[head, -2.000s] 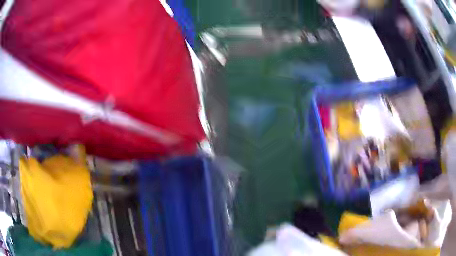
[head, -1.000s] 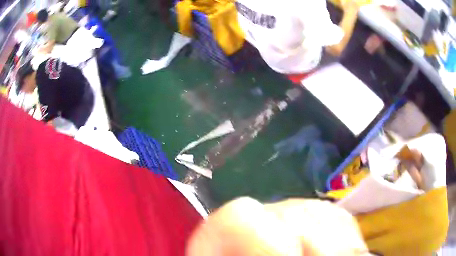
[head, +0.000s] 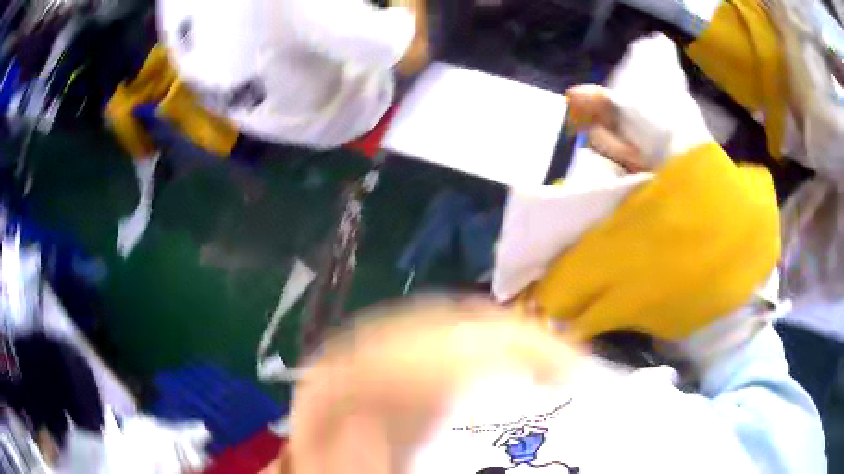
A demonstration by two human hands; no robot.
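Mustard cut pieces (head: 676,241) with a pale, off-white reverse (head: 564,222) lie folded over my right arm at the right. My right hand (head: 606,130) shows at their upper end, fingers curled around the pale cloth and holding the bundle. A light blue sleeve shows below the bundle. A large, blurred patch of bare skin, which looks like my left hand or forearm (head: 398,370), is very close to the camera at the bottom centre. Its fingers cannot be made out.
A person in a white top (head: 278,74) is at the upper left beside a white-topped bench (head: 477,120). White strips (head: 282,315) lie on the green floor (head: 167,296). A blue crate (head: 208,398) and another person are at the lower left.
The view has turned right. The large red cloth has mostly left the picture at the lower left. The mustard bundle and my right hand now appear higher and further left. The blurred skin reaches higher.
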